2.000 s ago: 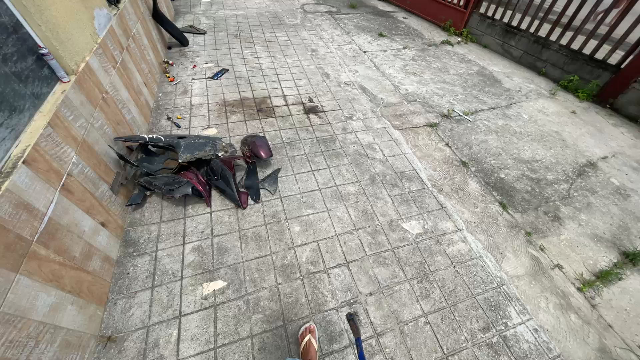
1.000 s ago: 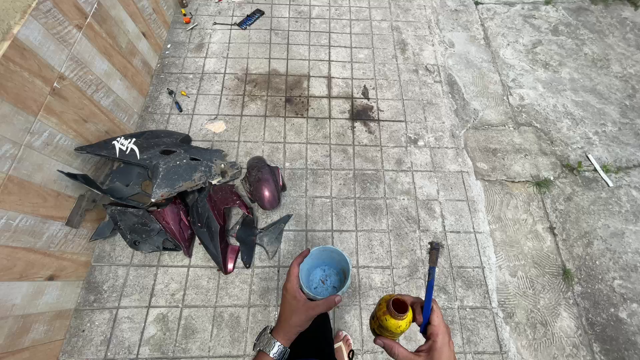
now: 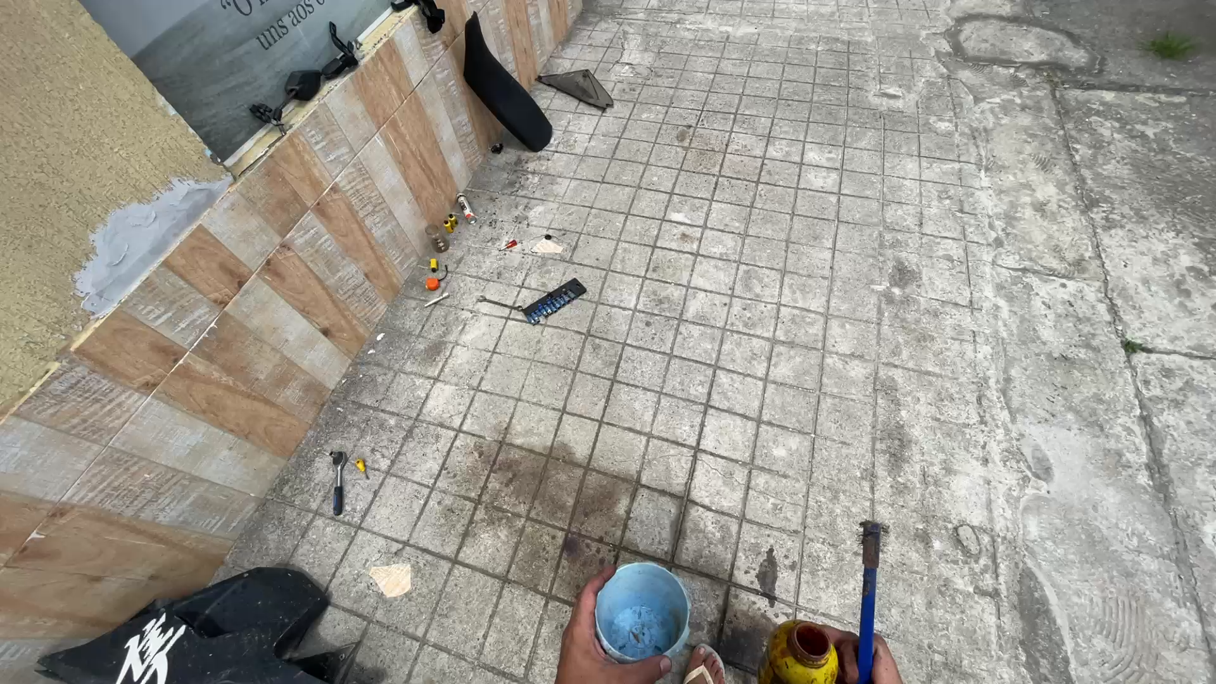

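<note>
At the bottom centre my left hand (image 3: 591, 641) grips a light blue plastic cup (image 3: 642, 612), its open top tilted toward the view, with bluish residue inside. To the right, my right hand (image 3: 869, 655) holds two things: a yellow bottle (image 3: 800, 655) with an uncapped, reddish-brown mouth, and a brush (image 3: 868, 598) with a blue handle, upright, its dark worn end uppermost. The lower parts of bottle and brush are cut off by the frame. Black plastic motorcycle fairing parts (image 3: 228, 617) with white lettering lie on the tiled floor at the lower left.
A ratchet wrench (image 3: 338, 483) and small yellow tool (image 3: 361, 466) lie near the wood-look tiled wall (image 3: 285, 285). Farther off are a blue socket set (image 3: 555, 302), small bottles (image 3: 449, 224), a black motorcycle seat (image 3: 503, 90) and a dark triangular panel (image 3: 579, 88). A sandalled foot (image 3: 704, 667) shows below.
The view has swung forward, so the fairing pile has slid to the lower left and the seat has come into view. Both hands hold the same things as one second ago.
</note>
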